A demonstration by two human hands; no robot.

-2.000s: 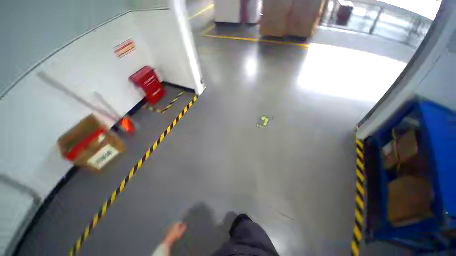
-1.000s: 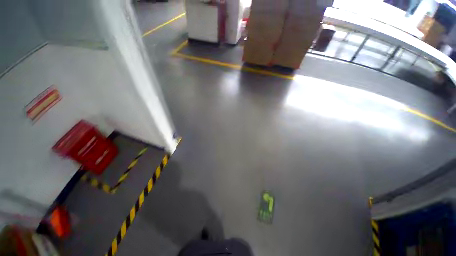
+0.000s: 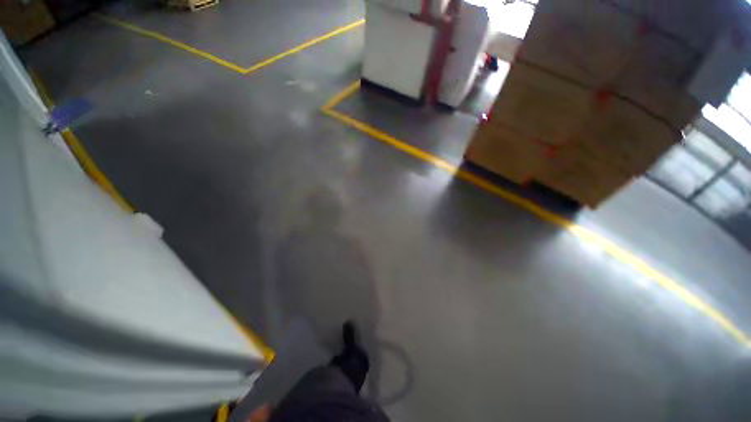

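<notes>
My left hand [image 3: 259,413] shows only as a small blurred patch of skin at the bottom edge, left of my dark-clothed leg. Its fingers and anything in it cannot be made out. My right hand is out of the picture. In front, to the upper right, stands a tall block of stacked brown cartons [image 3: 568,124] with red marks on their faces. Its base is beside a yellow floor line [image 3: 494,196].
A white wall [image 3: 107,272] runs along the left, its corner near the bottom. A white pillar [image 3: 398,51] with a red band stands left of the cartons. A pallet [image 3: 194,3] shows at the top left edge. Railings [image 3: 715,183] are at the far right.
The view has moved forward and turned. The cartons and pillar are nearer and further right. The red bin, open box and blue rack have left the view.
</notes>
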